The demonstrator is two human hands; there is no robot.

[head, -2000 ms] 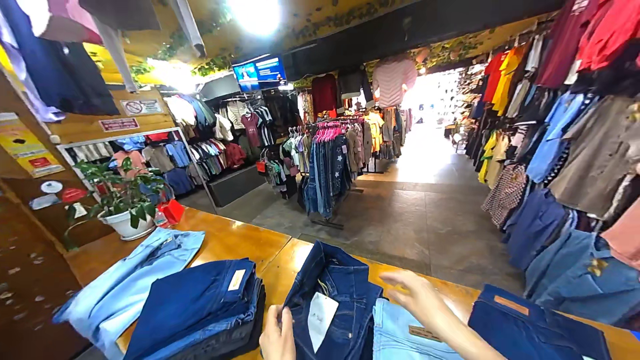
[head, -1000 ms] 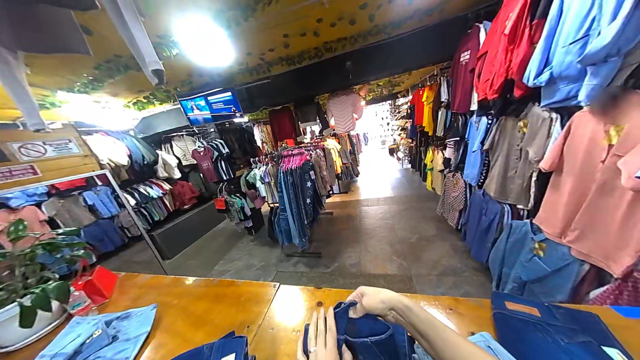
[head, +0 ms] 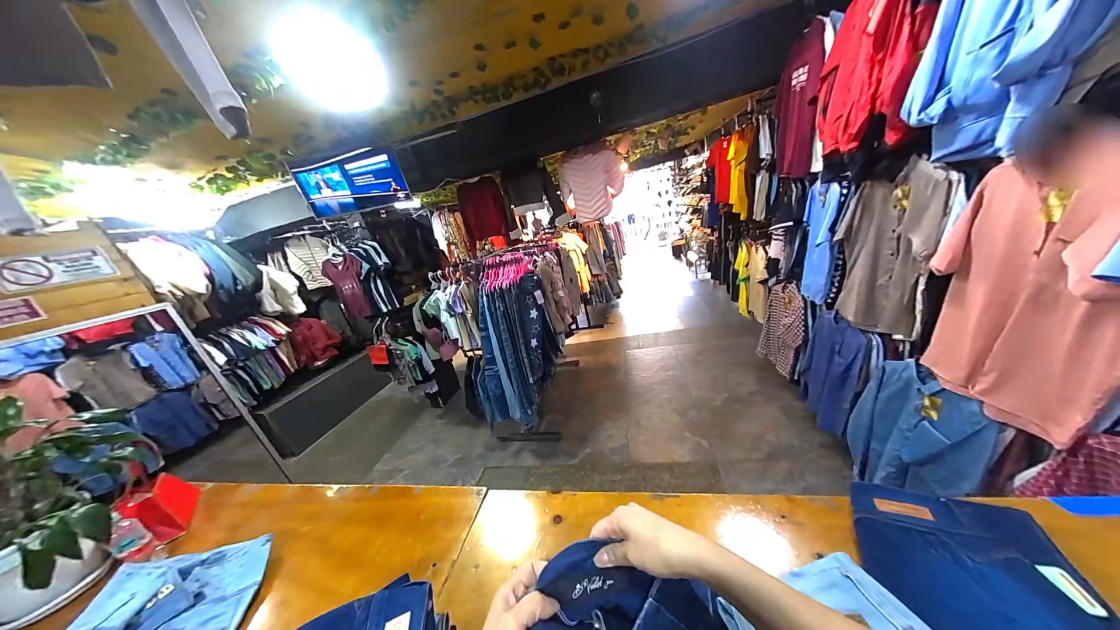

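Note:
A pair of dark blue jeans is at the bottom centre, its waistband lining with printed writing turned up. My left hand pinches the left side of that waistband, and my right hand grips its upper edge. The lower part of the jeans is cut off by the frame. Dark folded jeans lie left of my hands, and light blue jeans lie farther left. Pale blue jeans show beyond my right forearm, beside dark folded jeans with a leather patch.
A wooden counter spans the near side. On its left stand a potted plant and a red bag. Past the counter are a rack of hanging jeans, a tiled floor and shirts hanging at right.
The right hand has moved from above the light jeans onto the dark jeans' waistband, which both hands now hold. The waistband lining has come into sight. The view has shifted upward.

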